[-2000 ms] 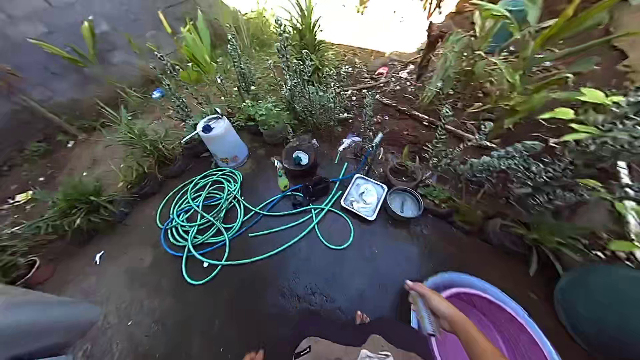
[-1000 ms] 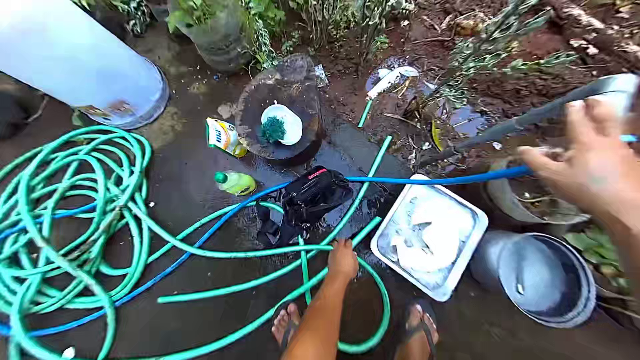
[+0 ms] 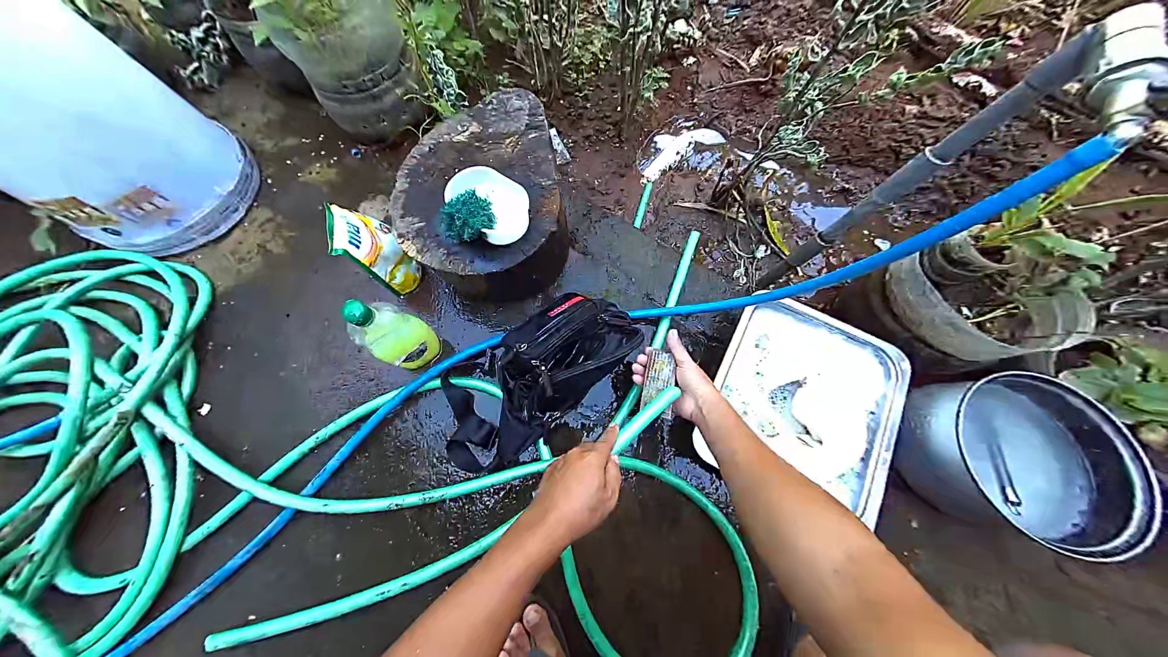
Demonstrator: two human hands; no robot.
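My left hand [image 3: 577, 484] is closed around a green garden hose [image 3: 650, 421] near its cut end. My right hand [image 3: 680, 379] holds a small, worn, light-coloured block [image 3: 658, 376], its material unclear, right beside that hose end. Just left of my hands a wet black waist bag [image 3: 566, 351] lies on the ground, with a blue hose [image 3: 912, 251] passing by it up to a tap [image 3: 1124, 91]. To the right of my right hand is a metal tray [image 3: 890, 411] with whitish, sudsy contents. More green hose lies coiled at the left.
A wood stump [image 3: 474, 146] bears a white dish [image 3: 506, 205] with a green scourer [image 3: 467, 216]. Near it are a detergent packet [image 3: 370, 246] and a bottle of yellow-green liquid [image 3: 397, 336]. A metal pot [image 3: 940, 456], plant pots [image 3: 995, 338] and a large white container [image 3: 119, 137] stand around.
My right hand has moved from beside the tap down to the block near the hose. My left hand now grips the green hose near its end. The view has shifted closer since the first frame.
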